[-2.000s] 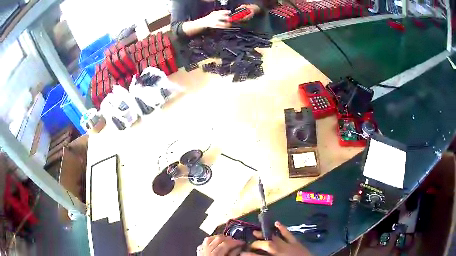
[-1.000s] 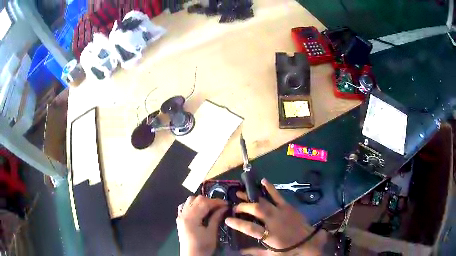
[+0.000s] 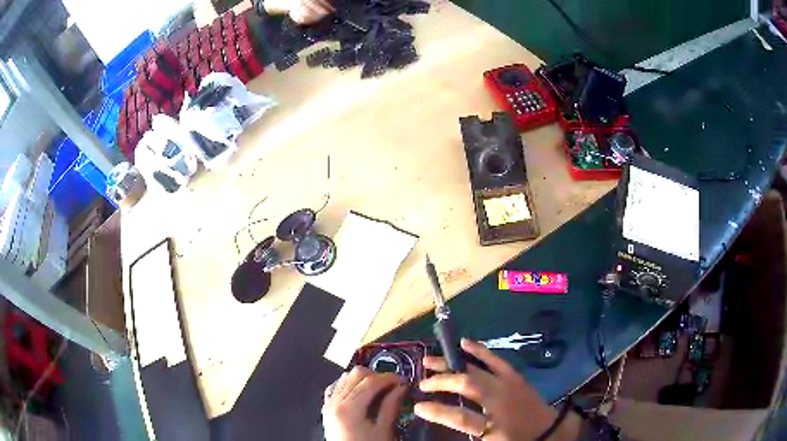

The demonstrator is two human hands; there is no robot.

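A red-edged housing [image 3: 412, 351] with a round speaker [image 3: 390, 363] in its upper end lies at the bottom centre, partly hidden by both hands. My left hand [image 3: 367, 405] is over its lower left part with fingers bent; what the fingertips touch is hidden. My right hand [image 3: 487, 398] holds the soldering iron [image 3: 447, 332] between its fingers, with the tip pointing up and away from the housing. The right fingertips are over the housing's right side.
Scissors [image 3: 516, 341] and a pink tube [image 3: 535, 281] lie right of the iron. Beyond are the iron stand [image 3: 494, 162], soldering station [image 3: 647, 277] and open red units [image 3: 595, 153]. Loose speakers [image 3: 312, 253] and black strips [image 3: 289, 344] lie left. Another person's hand [image 3: 309, 10] is at the far side.
The view has tilted and shifted. Since the first frame, both hands are more fully in view, and the speaker in the housing now shows. The iron stays in my right hand.
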